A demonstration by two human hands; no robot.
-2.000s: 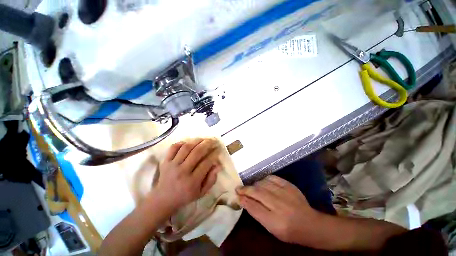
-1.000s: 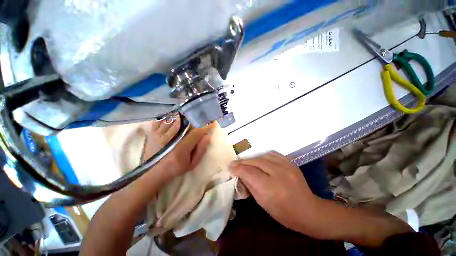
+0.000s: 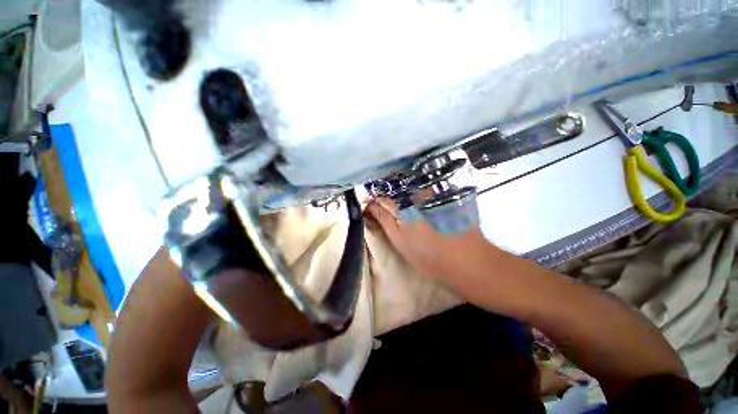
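The beige cloth (image 3: 405,287) lies under the machine's needle end and hangs in folds over the front edge towards my lap. My right hand (image 3: 413,238) is beside the needle area, fingertips close together on the cloth edge; a clear block partly covers the hand. My left forearm shows at the lower left, but the left hand is hidden behind the machine end and its shiny curved metal part (image 3: 243,267). The white sewing machine head (image 3: 388,81) fills the upper middle and hides the needle point.
Scissors (image 3: 647,174) with yellow and green handles lie on the white table at the right. A wooden-handled tool (image 3: 724,107) lies beyond them. A measuring tape (image 3: 595,239) runs along the table's front edge. A loose beige heap (image 3: 688,283) is below it.
The view has moved closer over the machine head. My right hand has moved with the cloth up to the needle area. My left hand has gone out of sight behind the machine's metal part.
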